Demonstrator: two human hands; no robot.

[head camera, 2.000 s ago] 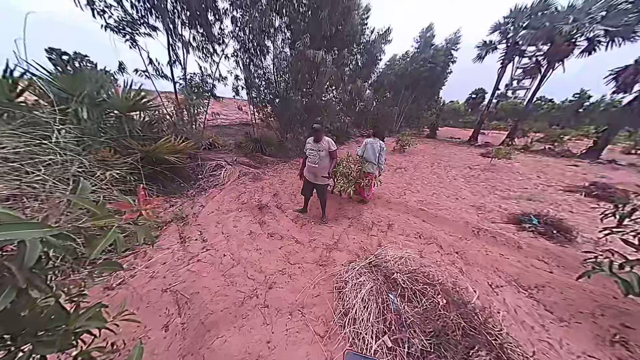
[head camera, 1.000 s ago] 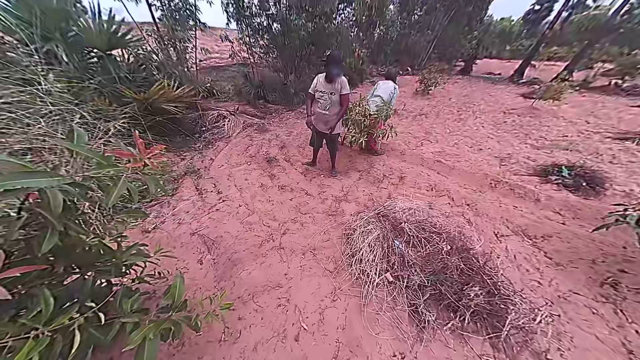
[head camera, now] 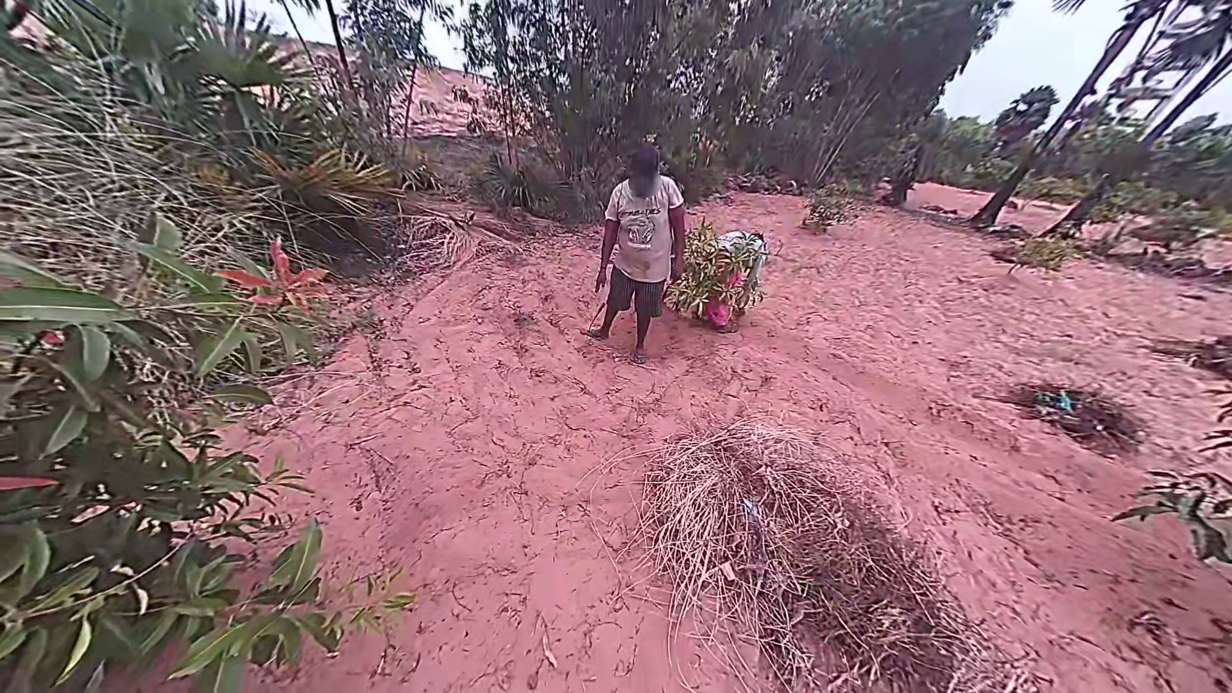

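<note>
Neither my left hand nor my right hand shows in the head view. In front of me, on the reddish sandy ground (head camera: 462,491), lies a heap of dry grass and twigs (head camera: 799,558) with a small bluish scrap on it. Farther off stands a person in a light printed T-shirt and dark shorts (head camera: 643,236), arms hanging down. Just right of that person, a second person (head camera: 746,245) is bent low behind a small leafy plant (head camera: 710,274), which hides most of the body. What the second person's hands hold is hidden.
A leafy bush with long green leaves (head camera: 87,414) fills the left edge. Dry brush (head camera: 106,144) and tall trees (head camera: 654,87) stand behind. A smaller dark twig pile (head camera: 1083,414) with a blue-green scrap lies at right. Leaning trunks (head camera: 1049,159) rise at the far right.
The person in the T-shirt now has both arms lowered; one second ago the hands were near the waist. The second person, upright two seconds ago, is now bent down behind the plant.
</note>
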